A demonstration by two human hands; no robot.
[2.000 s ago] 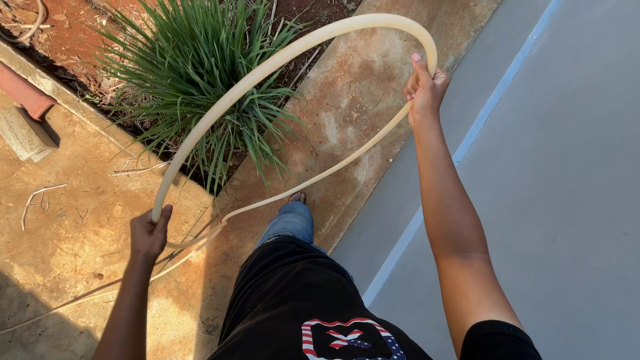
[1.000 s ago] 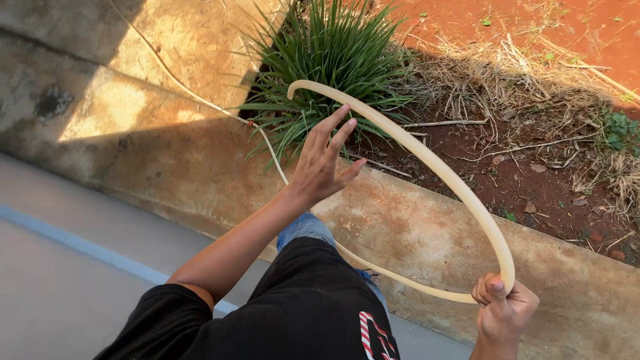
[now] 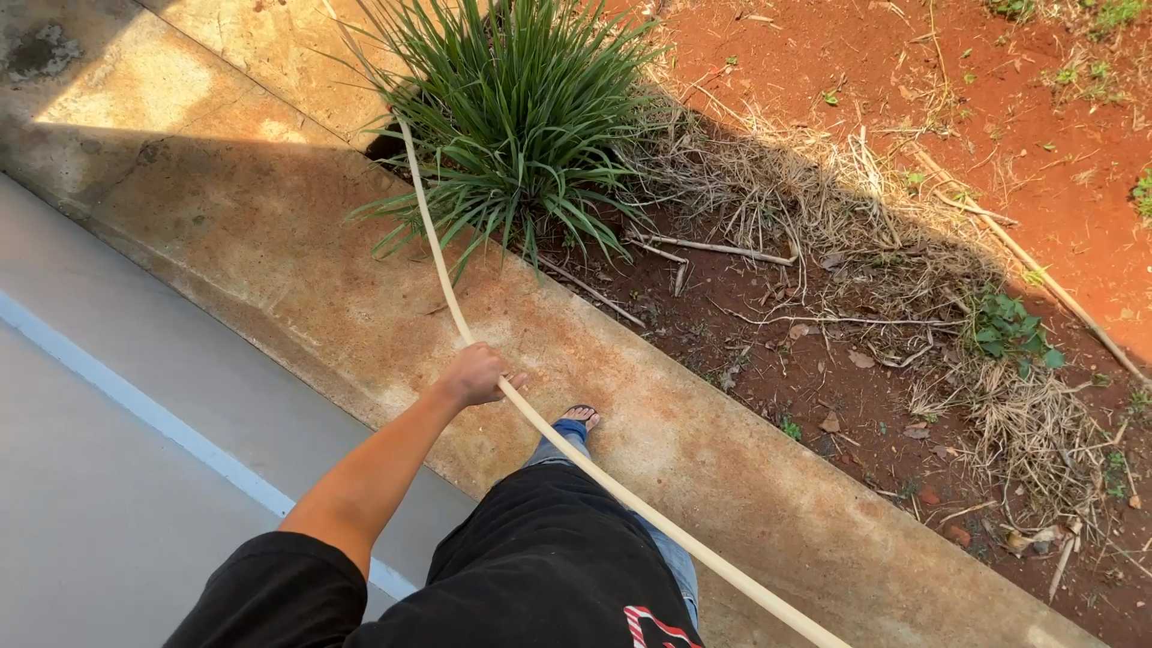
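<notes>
My left hand (image 3: 479,374) is closed around a cream-coloured hose (image 3: 621,486) just above my sandalled foot (image 3: 581,416). From that hand the hose runs up past the left side of a clump of long green grass (image 3: 526,117) toward the top edge. The other way, it crosses in front of my black shirt and leaves the view at the bottom right. My right hand is outside the frame, so whether it holds the hose is hidden.
A stained concrete walkway (image 3: 297,252) runs diagonally beneath me. Left of it lies a grey surface (image 3: 135,432) with a light blue stripe. On the right are red soil (image 3: 900,90), dry grass (image 3: 837,198), thin sticks and a small leafy plant (image 3: 1012,328).
My left hand, open with spread fingers a second ago, has closed on the hose. The hose's raised loop is no longer seen, and my right hand has left the view.
</notes>
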